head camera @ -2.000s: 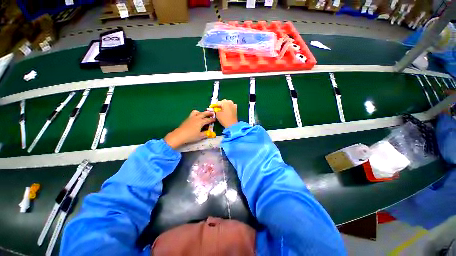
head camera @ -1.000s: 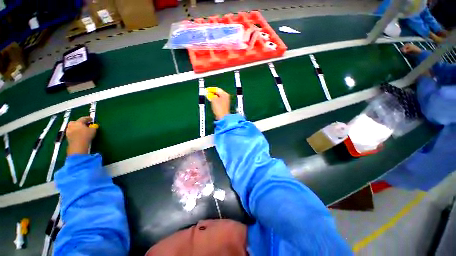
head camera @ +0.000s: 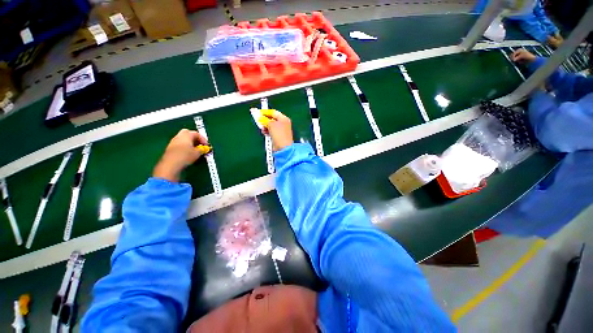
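A slim white band with a dark middle (head camera: 213, 170) lies across the green belt. My left hand (head camera: 181, 153) pinches it near its middle; yellow shows at the fingertips. My right hand (head camera: 279, 131) holds a small yellow-and-white piece (head camera: 265, 118) over the upper part of another band (head camera: 269, 155), partly hiding it. Whether the piece touches that band I cannot tell. A pile of small pinkish pieces (head camera: 239, 233) lies in front of me on the near bench.
More bands (head camera: 315, 121) lie on the belt to both sides. Set-aside bands (head camera: 67, 293) are at near left. A red tray (head camera: 273, 77) with a bagged blue item and black boxes (head camera: 89, 97) stand on the far side. A carton (head camera: 409, 179) and red bin (head camera: 455, 189) are at right, with another worker's sleeve beyond.
My hands were together at one band, then my left hand reached far left to another. It is now back nearer my right hand with a band, and my right hand still holds the yellow-and-white piece.
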